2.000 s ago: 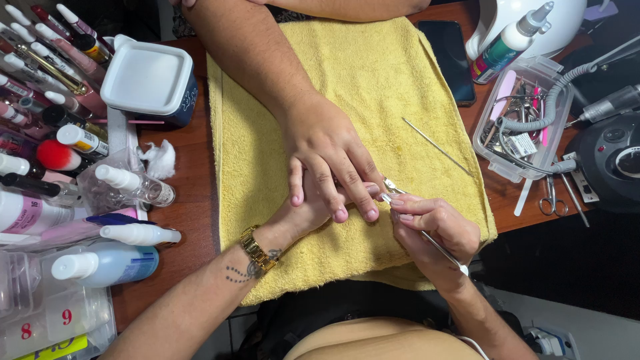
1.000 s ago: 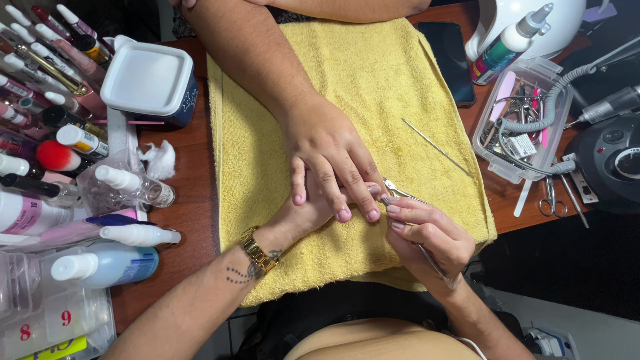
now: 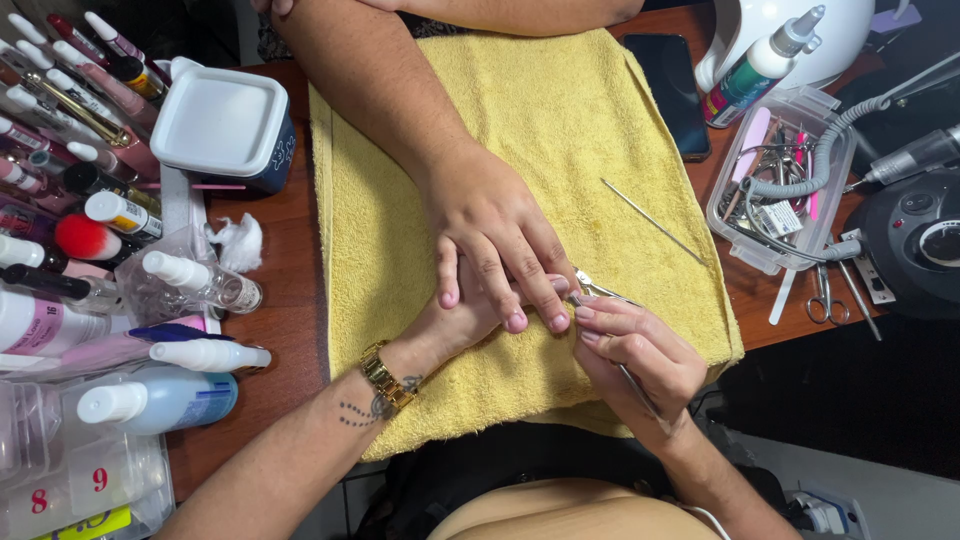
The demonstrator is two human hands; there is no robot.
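Observation:
On a yellow terry towel (image 3: pixel 540 112) rests another person's hand (image 3: pixel 487 202), palm down with fingers spread. My left hand (image 3: pixel 469 311), with a gold-coloured watch (image 3: pixel 387 376) at the wrist, lies under those fingers and supports them; much of it is hidden. My right hand (image 3: pixel 637 352) grips a slim metal manicure tool (image 3: pixel 636 386), its tip by a fingertip of the other person. Just beyond my right fingers, metal nippers (image 3: pixel 596 286) lie on the towel, partly covered. A thin metal rod (image 3: pixel 652 221) lies farther right on the towel.
Polish bottles and a lidded tub (image 3: pixel 220 124) crowd the left, with cotton (image 3: pixel 240 241) beside them. At right are a phone (image 3: pixel 667 94), a spray bottle (image 3: pixel 761 67), a clear tool box (image 3: pixel 838 172), small scissors (image 3: pixel 827 304) and an electric nail-drill unit (image 3: pixel 919 232) with a coiled cord.
My right hand has shifted slightly and the tool's angle in it has changed since the earliest frame. My left hand and the other person's hand have stayed in place.

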